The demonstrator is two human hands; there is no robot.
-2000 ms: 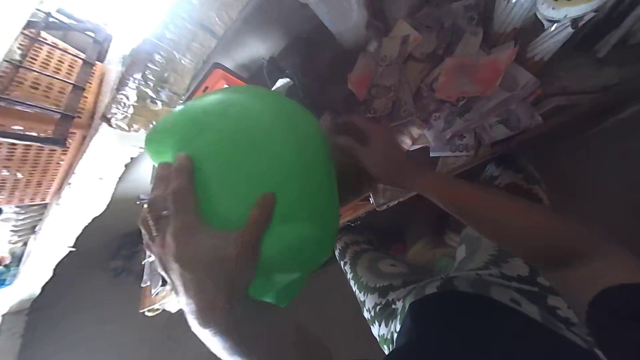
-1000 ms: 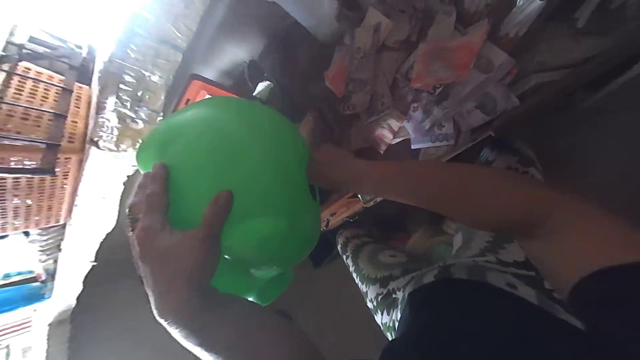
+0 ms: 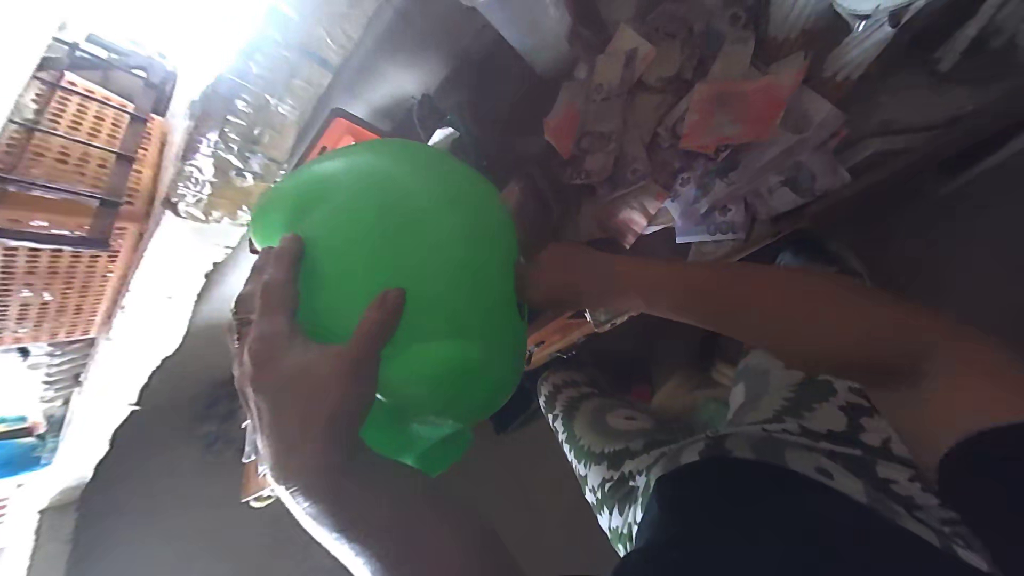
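Observation:
A large green plastic object with a rounded body and a short flared end (image 3: 408,248) fills the middle of the view; its exact kind is unclear. My left hand (image 3: 312,352) grips its lower left side, thumb on the near face and the other fingers round the edge. My right hand (image 3: 552,264) is at the right side of the green object, its fingers mostly hidden behind or in it, so what they hold cannot be told. To the upper right of that hand lies a heap of paper banknotes (image 3: 712,208).
Orange perforated plastic baskets (image 3: 72,272) stand at the left beside shiny clear plastic wrapping (image 3: 232,136). An orange tray edge (image 3: 344,136) shows behind the green object. White plastic items (image 3: 872,40) lie at the top right. Camouflage-patterned cloth (image 3: 608,432) covers the lap below.
My left hand keeps its grip on the green object. My right hand, with fingers visible beside the object two seconds ago, is now more hidden at its right edge.

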